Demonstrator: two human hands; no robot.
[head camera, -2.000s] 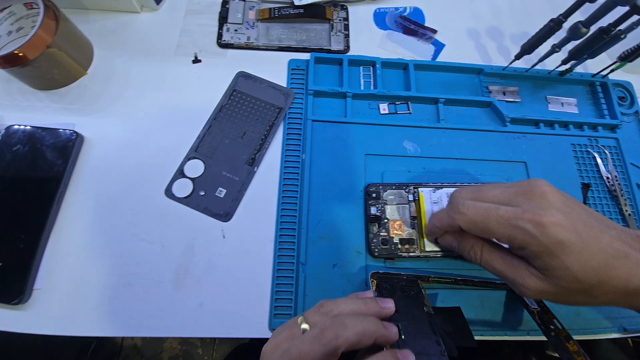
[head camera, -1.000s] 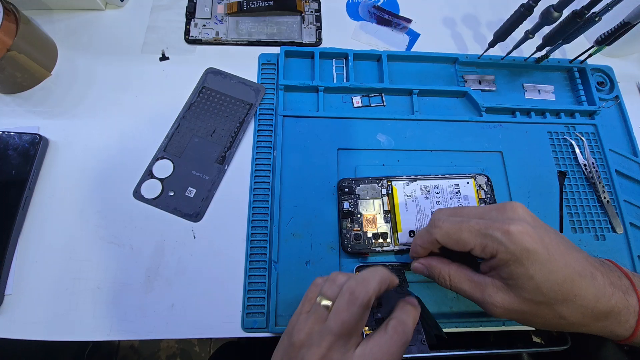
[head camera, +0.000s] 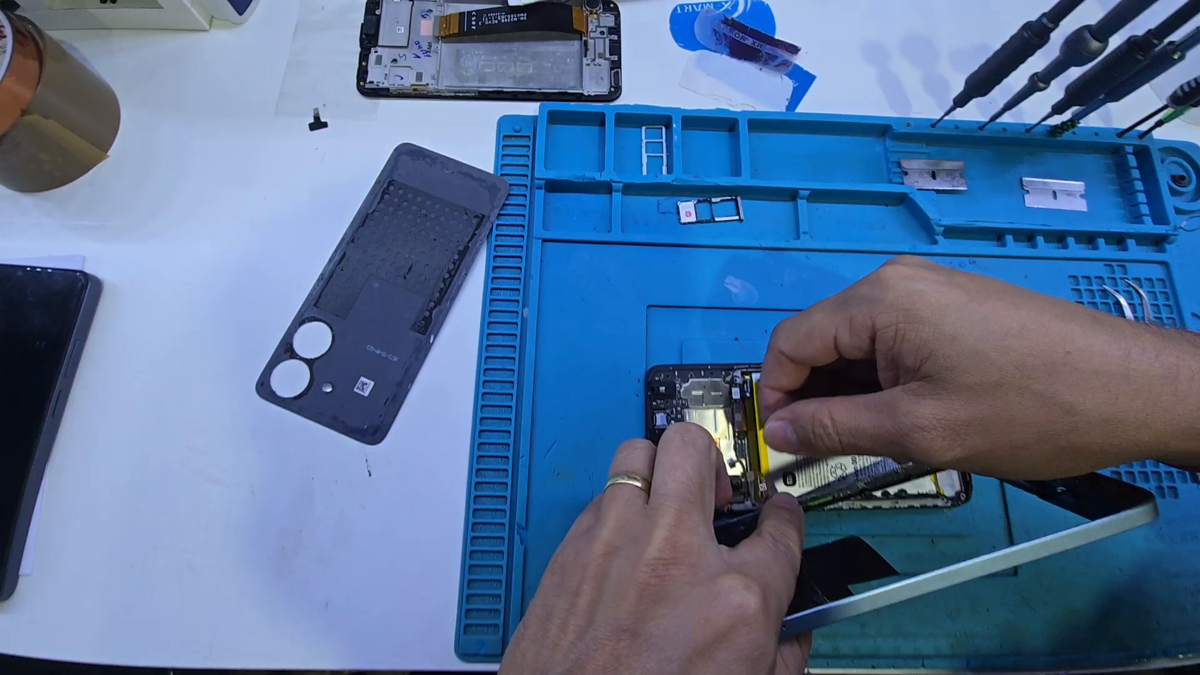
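Note:
An opened smartphone (head camera: 694, 398) lies on a blue silicone repair mat (head camera: 600, 337), its circuit board and white, yellow-edged battery (head camera: 808, 476) showing. My left hand (head camera: 680, 544), a ring on one finger, grips the near left end of a phone frame (head camera: 994, 560) with a silvery outer edge. That frame is tilted up along the near side of the opened phone. Above the battery is my right hand (head camera: 881, 384), thumb and fingers close together; whether something is pinched between them is hidden. A dark strip of the frame runs from near the left thumb to beneath the right hand.
Left of the mat lie a grey phone back cover (head camera: 375, 309) and a dark phone (head camera: 42, 403). Beyond it is another phone chassis (head camera: 506, 66). The mat's compartments hold SIM trays (head camera: 710, 210) and metal blades (head camera: 1054, 193). Tweezers (head camera: 1132, 298) and several screwdrivers (head camera: 1017, 58) are at the right.
The phone frame, low and partly under my hands before, is now raised and tilted against the near side of the opened phone. Both hands have moved over that phone.

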